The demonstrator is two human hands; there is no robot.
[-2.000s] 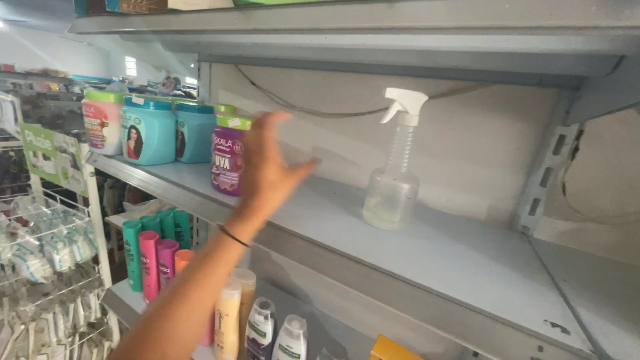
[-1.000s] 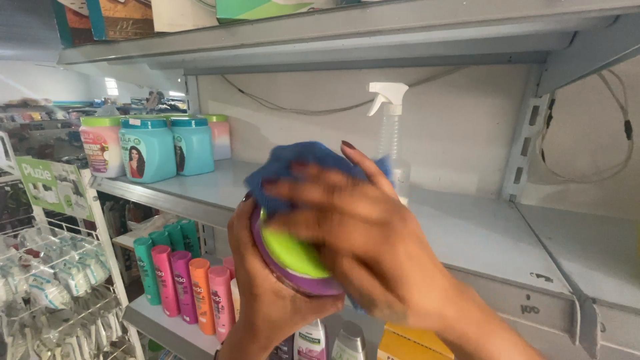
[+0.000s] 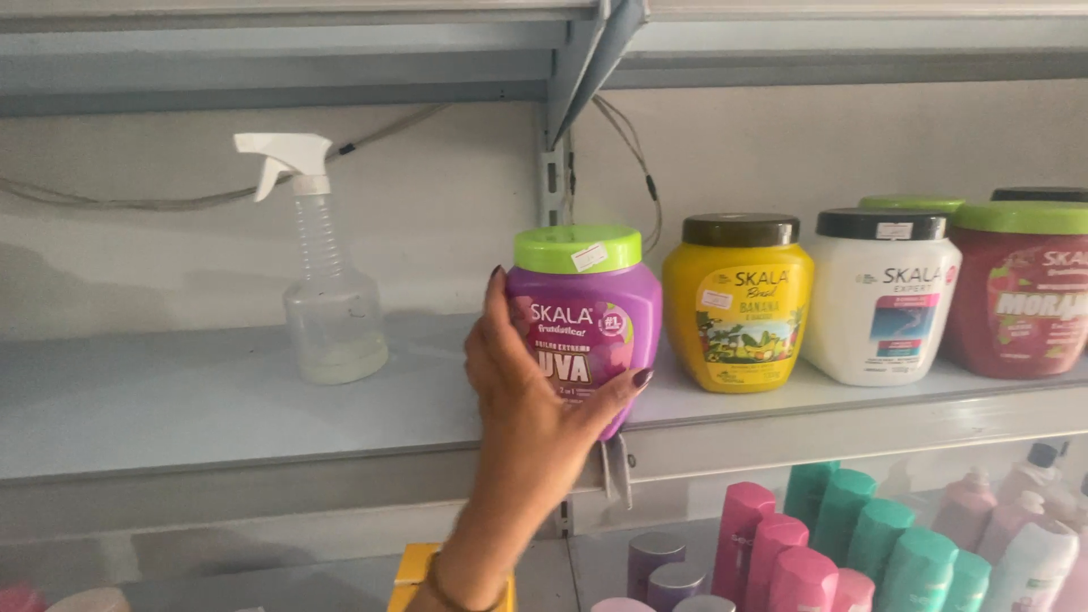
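My left hand (image 3: 540, 391) is closed around a purple Skala jar (image 3: 586, 331) with a lime-green lid, fingers along its left side and thumb across its lower front. The jar is upright at the shelf's front edge, by the joint between two shelf sections; whether its base touches the shelf cannot be told. Just right of it stands a yellow jar (image 3: 738, 314) with a dark lid, then a white jar (image 3: 880, 306) with a black lid. A clear spray bottle (image 3: 333, 314) with a white trigger head stands to the left, with some liquid at its bottom. My right hand is out of view.
Red jars (image 3: 1020, 297) with green lids stand at the far right. A metal bracket (image 3: 586, 72) hangs between the upper shelves, and a cable (image 3: 170, 202) runs along the wall. Below are pink bottles (image 3: 778, 544), teal bottles (image 3: 884, 535) and a yellow box (image 3: 416, 565).
The view has swung right. One second ago both hands were on the purple jar, the right with a blue cloth at its lid; now only my left hand holds it, and the cloth is out of view.
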